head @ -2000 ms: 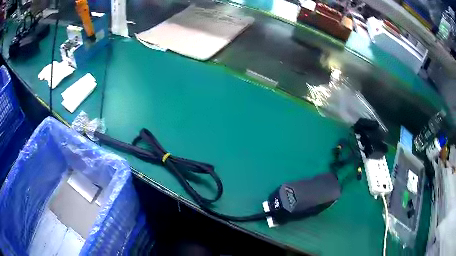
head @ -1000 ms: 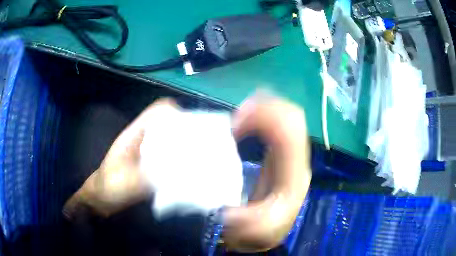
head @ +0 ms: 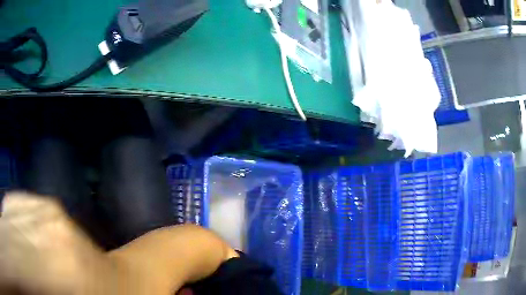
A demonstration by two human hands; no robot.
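My right hand and wrist (head: 167, 253) are at the bottom left, blurred, coming out of a black sleeve. A paler blurred shape (head: 40, 248) lies against them at the left edge; I cannot tell whether it is my left hand or part of the right. The fingertips are cut off or blurred, so no grip can be made out. The white piece does not show clearly. The black power adapter (head: 156, 23) lies on the green bench (head: 230, 75) at the top left, its thick black cable (head: 75, 80) running left.
Blue crates (head: 429, 222) stand in a row at the lower right. The nearest lined crate (head: 254, 164) holds something pale under clear film. A white cord (head: 288, 75) hangs over the bench edge. A parts tray (head: 308, 34) and white sheets (head: 398, 75) lie at the bench end.
The view has swung right, bringing the row of crates in. The white piece between my hands a second ago no longer shows clearly, and the hands are lower left. The adapter has stayed on the bench.
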